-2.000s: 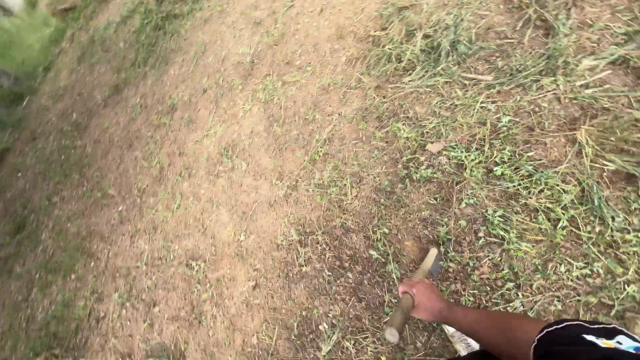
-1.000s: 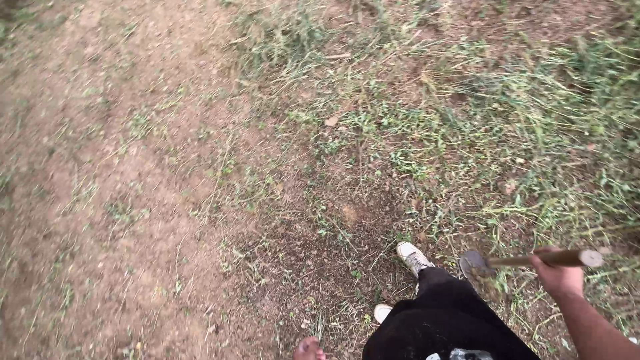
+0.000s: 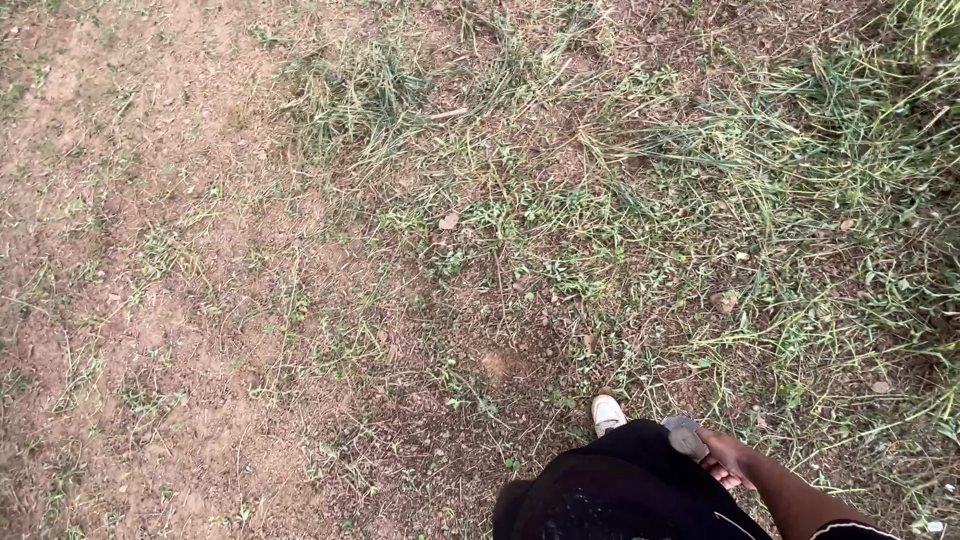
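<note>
At the lower right, my right hand (image 3: 727, 459) is closed around the wooden handle (image 3: 688, 443) of a hand tool, beside my dark-clothed leg. The handle's round end faces the camera, and a bit of grey metal (image 3: 679, 424) shows just behind it; the rest of the tool is hidden by the handle and hand. One white shoe (image 3: 607, 414) shows beyond my dark clothing (image 3: 600, 487). My left hand is out of the frame.
Bare brown soil (image 3: 172, 322) with sparse weeds lies on the left. Cut or flattened grass (image 3: 367, 97) forms a clump toward the upper middle, and denser green weeds (image 3: 847, 150) cover the right side. A dry leaf (image 3: 448, 220) lies near the middle.
My right hand has drawn in beside my leg, the tool still in it, its handle end now toward the camera. Fingers at the bottom edge one second ago are out of view.
</note>
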